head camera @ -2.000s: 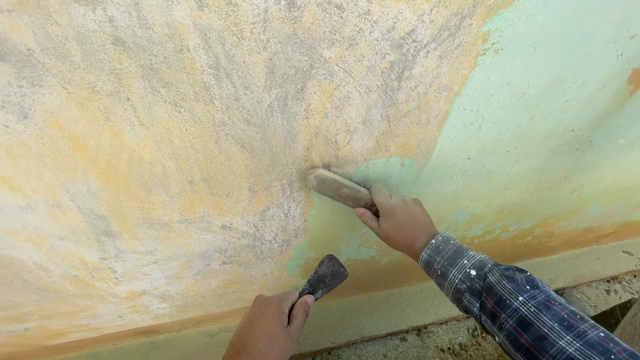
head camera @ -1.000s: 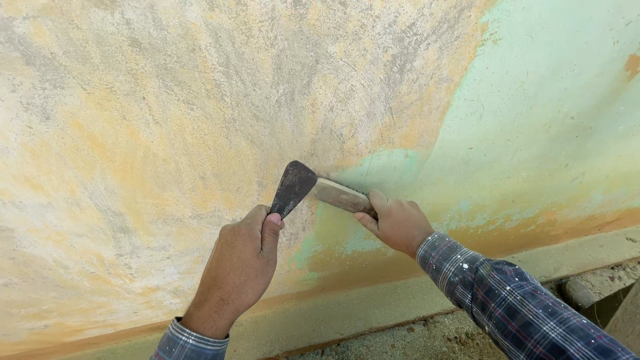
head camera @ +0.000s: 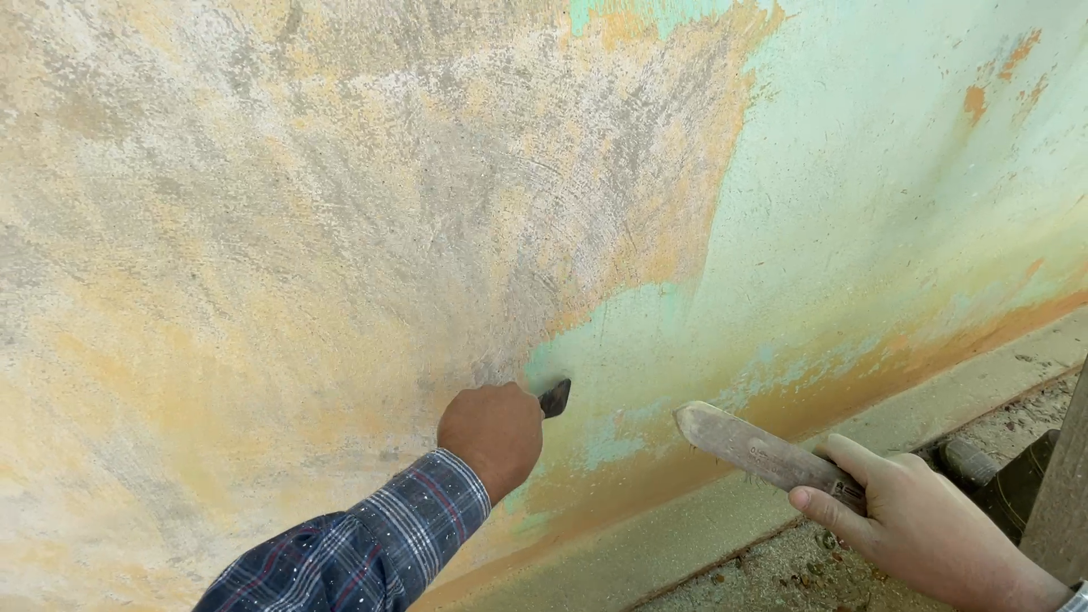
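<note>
My left hand (head camera: 493, 433), in a paint-flecked plaid sleeve, is closed around a scraper whose dark metal blade (head camera: 556, 398) shows past the fist. The blade is at the painted wall (head camera: 646, 340), near the edge between pale green paint and the worn, scraped part (head camera: 382, 212). Its handle is hidden in the fist. To the right, my right hand (head camera: 918, 518) grips a worn wooden-backed brush (head camera: 765, 455) by its end. The brush points up and left, with its back towards me; a few bristles show under its edge.
A concrete ledge (head camera: 697, 518) runs along the wall's foot, with gritty ground (head camera: 799, 565) strewn with leaf litter below it. At the lower right stands a wooden board (head camera: 1058, 484), beside a dark item (head camera: 1016, 484) that I cannot identify.
My left hand has brought the scraper from beside the brush to the green paint edge. My right hand has drawn the brush down and right, away from that edge.
</note>
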